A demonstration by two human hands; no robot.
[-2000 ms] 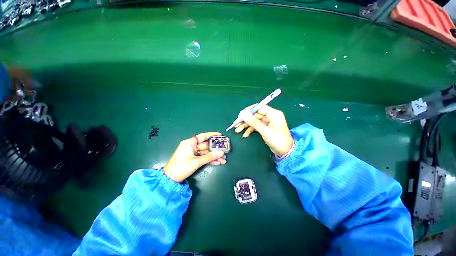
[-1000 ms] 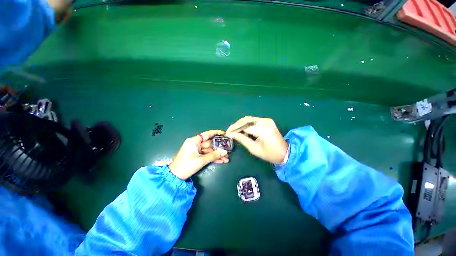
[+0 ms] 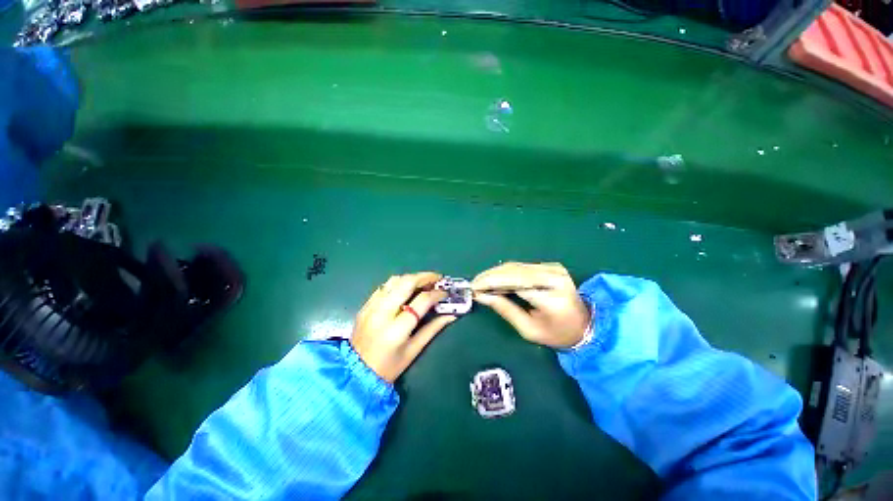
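Observation:
My left hand (image 3: 399, 323) holds a small rounded housing (image 3: 453, 296) with a pale rim and dark inner parts between thumb and fingers. My right hand (image 3: 537, 301) is at the housing's right side, its fingers closed on a slim tool, likely tweezers (image 3: 504, 289), which is mostly hidden by the fingers. A second housing (image 3: 493, 392) lies on the green surface just below my hands. A cluster of tiny black parts (image 3: 316, 266) lies to the left of my left hand.
A black fan (image 3: 59, 303) stands at the left, with a heap of housings (image 3: 93, 220) behind it and another person's blue sleeve (image 3: 34, 117) above. Clear film scraps (image 3: 499, 116) lie on the belt (image 3: 392, 147). A metal bracket (image 3: 832, 242), grey box (image 3: 848, 401) and salmon tray (image 3: 850, 49) are right.
The held housing has turned and moved slightly right and down. My right hand first came in to it with the tool, now held flatter. The film scraps have shifted right.

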